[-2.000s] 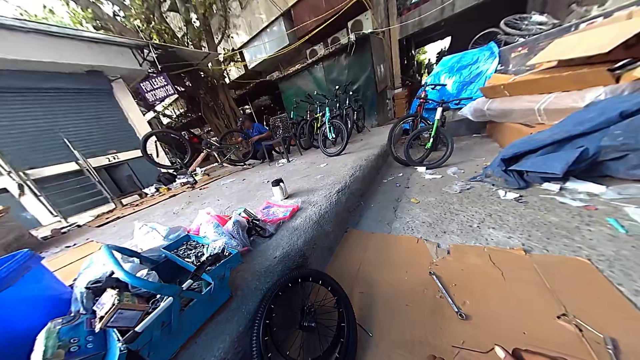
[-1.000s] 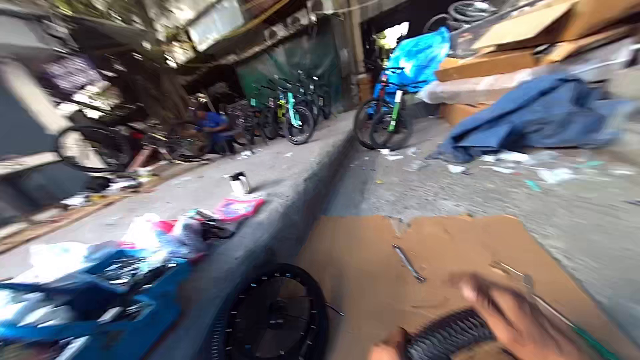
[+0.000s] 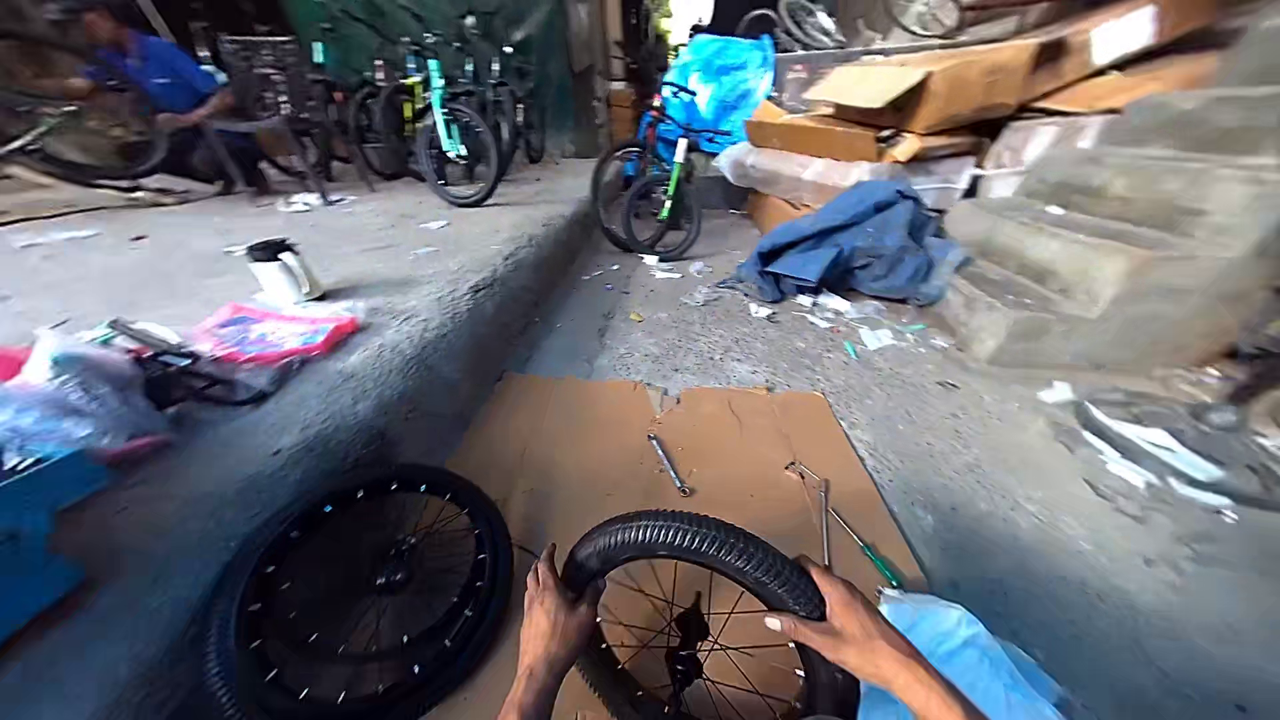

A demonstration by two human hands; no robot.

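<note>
A spoked bicycle wheel with a knobby black tyre (image 3: pixel 690 535) stands tilted over the cardboard sheet (image 3: pixel 560 430). My left hand (image 3: pixel 558 615) grips the tyre on its left side, and my right hand (image 3: pixel 845 620) grips it on the upper right, thumb on the inner side. A second bicycle wheel (image 3: pixel 500 560) leans at the left, beside the concrete ledge. On the cardboard lie a metal wrench (image 3: pixel 668 465), a long metal tool (image 3: pixel 825 525) and a screwdriver with a green handle (image 3: pixel 880 562). Light blue plastic (image 3: pixel 950 650) is next to my right forearm.
The concrete ledge (image 3: pixel 440 290) runs along the left, bearing a white jug (image 3: pixel 282 272), plastic bags (image 3: pixel 75 400) and a blue toolbox (image 3: pixel 45 540). Ahead are bicycles (image 3: pixel 665 205), a dark blue cloth (image 3: pixel 850 240), cardboard boxes (image 3: pixel 930 90) and concrete steps (image 3: pixel 1080 240). A person (image 3: pixel 165 90) sits back left.
Both hands, not in view two seconds ago, came in at the bottom and now hold the tyre, which shows more fully than one second ago. The view has swung right.
</note>
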